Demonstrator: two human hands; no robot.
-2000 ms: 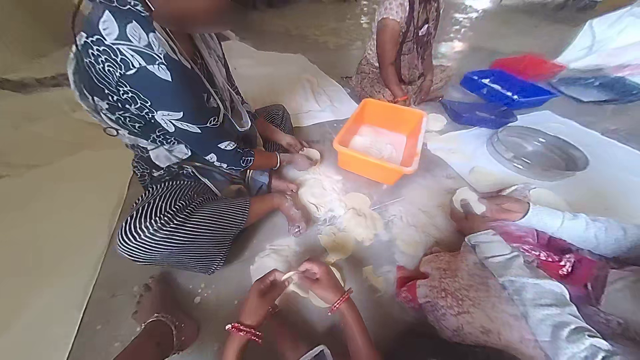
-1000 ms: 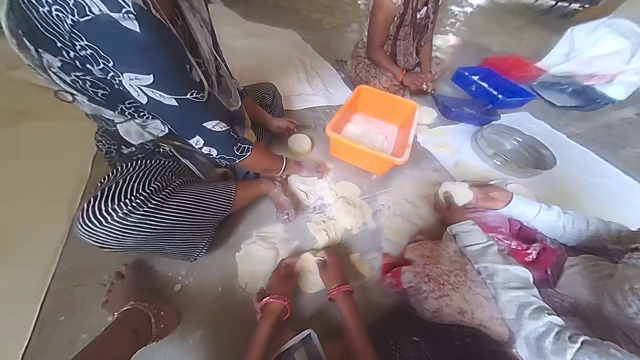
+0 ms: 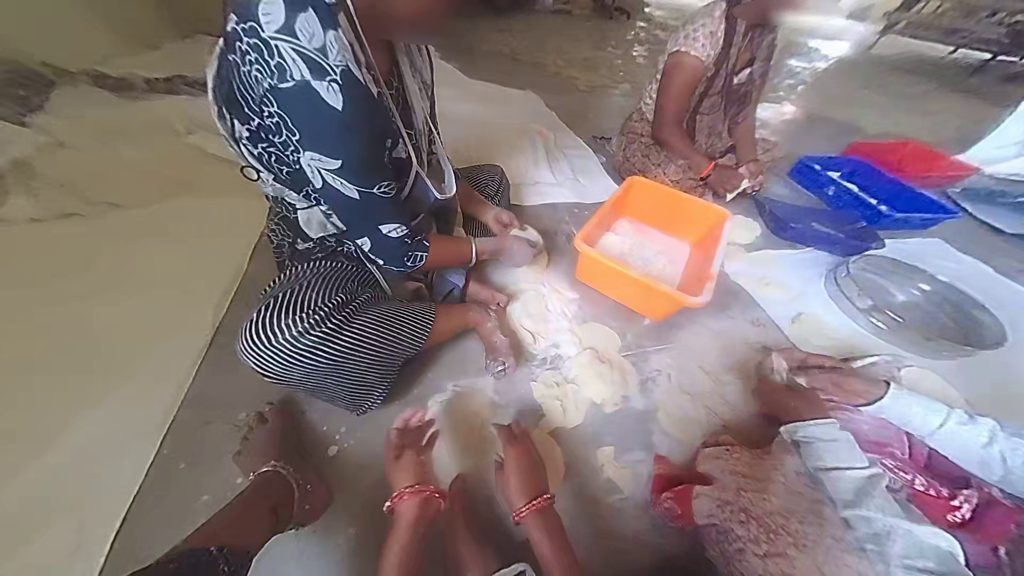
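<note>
My left hand (image 3: 412, 440), with a red bangle at the wrist, is raised low in the view with its fingers partly spread. Just to its right is my right hand (image 3: 518, 462), also bangled and seen nearly edge-on. A blurred pale shape, which looks like a flat dough round (image 3: 466, 428), lies between them; whether either hand grips it cannot be made out. Beyond my fingers, flat dough rounds (image 3: 600, 376) overlap on the floured floor. Another round (image 3: 552, 460) is partly hidden behind my right hand.
At the left a seated person (image 3: 336, 320) handles a dough round. An orange plastic tub (image 3: 640, 300) holds pale flour or dough. Another person's hands (image 3: 824, 380) are at the right; a third person (image 3: 680, 112) sits behind. A clear round lid or tray (image 3: 912, 308) and blue trays (image 3: 872, 188) lie at the right.
My hands, close together on a dough round before, are now farther apart. The person at the left has brought both hands together at a dough round. The view has shifted.
</note>
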